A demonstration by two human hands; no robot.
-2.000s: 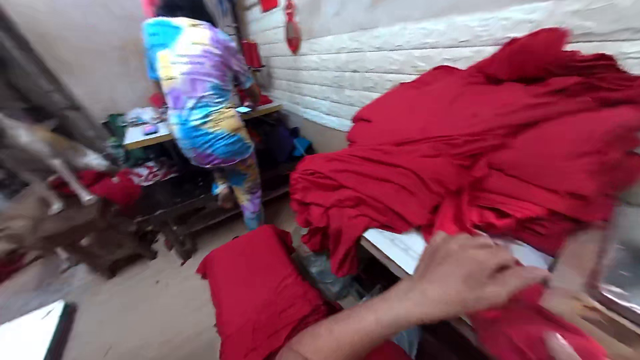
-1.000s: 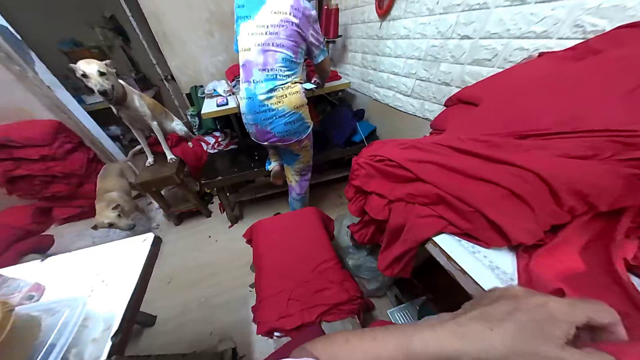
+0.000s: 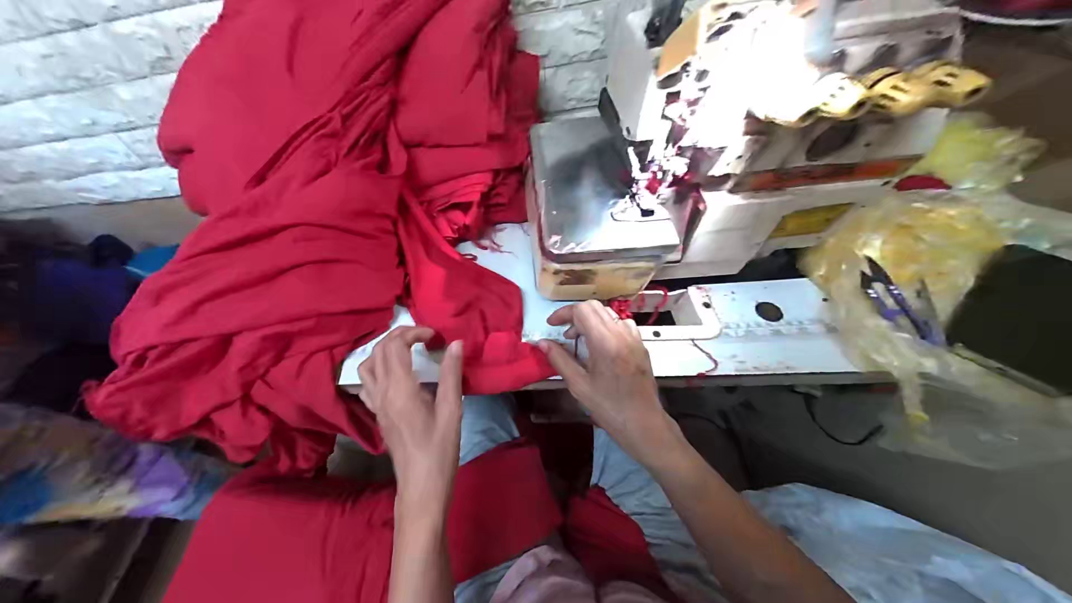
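Observation:
A red fabric piece [image 3: 494,322] lies on the white sewing table [image 3: 754,352], running down from a big heap of red cloth [image 3: 293,226]. My left hand [image 3: 414,389] is at the left part of the piece, thumb and fingers spread; whether the fingertips pinch cloth is unclear. My right hand [image 3: 607,368] is at the right end of the piece, thumb at its tip and fingers over the table. An overlock sewing machine [image 3: 720,151], brightly lit at the needle, stands behind and right of my right hand. More red cloth [image 3: 502,502] lies over my lap.
Red thread [image 3: 657,301] hangs by the table's rectangular opening. A clear plastic bag [image 3: 904,251] and thread nippers [image 3: 900,301] are at the right. A white brick wall [image 3: 84,100] stands behind. Blurred tie-dye clothing [image 3: 117,477] shows at the lower left.
The view has swung right to the sewing machine. Both my hands are now at the red piece on the table; one hand showed before. The dogs seen earlier are out of view.

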